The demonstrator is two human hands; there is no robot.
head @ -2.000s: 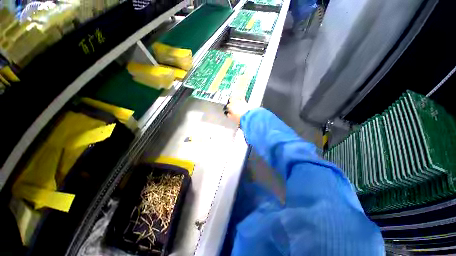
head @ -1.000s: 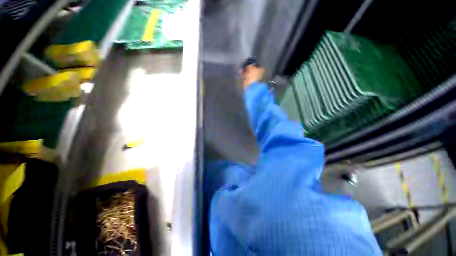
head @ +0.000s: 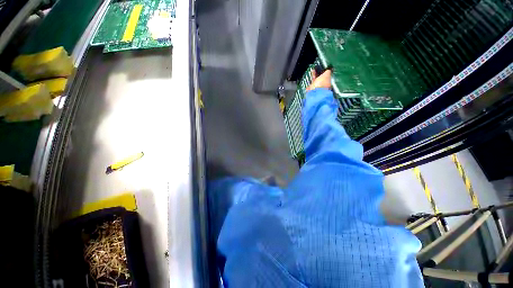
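My right hand (head: 320, 80), with black on the fingertips, is at the left edge of a large green circuit board (head: 371, 64) and grips that edge. The board sticks out above the other green boards (head: 296, 126) stacked in the rack. Its far side is hidden in the dark rack. My fingers behind the edge are partly hidden. My left hand is not in view.
On the line at left lies another board with a yellow strip (head: 132, 22). Nearer are a yellow tool (head: 126, 162), a yellow piece (head: 109, 203) and a black bin of thin tan bits (head: 107, 250). Yellow bundles (head: 42, 64) lie far left. Tubular rails (head: 461, 236) stand lower right.
The view has swung right, from the line to the rack. My right hand has left the board on the line, crossed the aisle and taken hold of a rack board, which now sticks out.
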